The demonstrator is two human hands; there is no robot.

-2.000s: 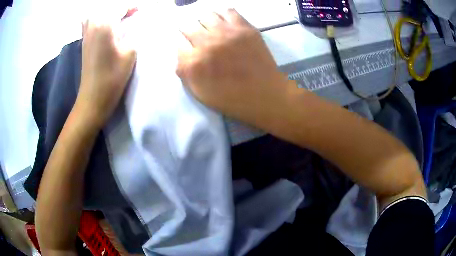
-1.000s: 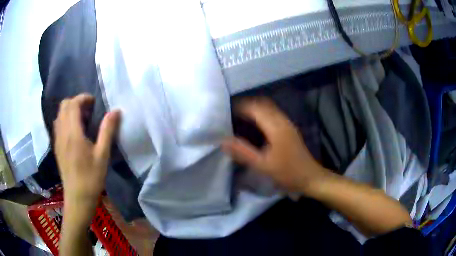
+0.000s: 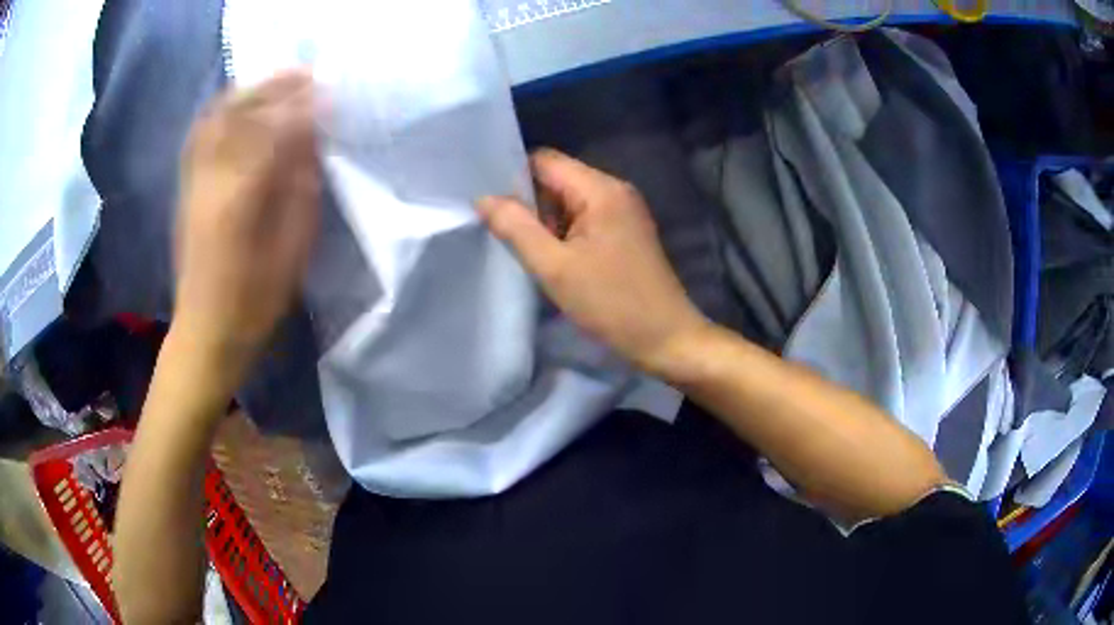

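A light grey fabric piece (image 3: pixel 428 330) hangs from the table's front edge down to the lap, almost white under the lamp at the top. A dark grey garment panel (image 3: pixel 153 159) lies to its left. My left hand (image 3: pixel 251 202) is blurred, with its fingertips over the light fabric's left border; its grip cannot be made out. My right hand (image 3: pixel 605 263) has the light fabric's right edge between thumb and forefinger. The fabric's upper end is lost in glare.
The table's grey front band (image 3: pixel 648 43) crosses the top. Mixed grey cloth (image 3: pixel 855 244) hangs at the right, beside a blue plastic crate (image 3: pixel 1030 256) holding cloth. A red plastic basket (image 3: pixel 80 488) stands lower left. Yellow scissor handles (image 3: pixel 963 9) show at the top edge.
The view has tilted down, and the phone has left the picture. Both hands have left the tabletop area and come down to the hanging fabric; the right thumb and forefinger have taken its edge.
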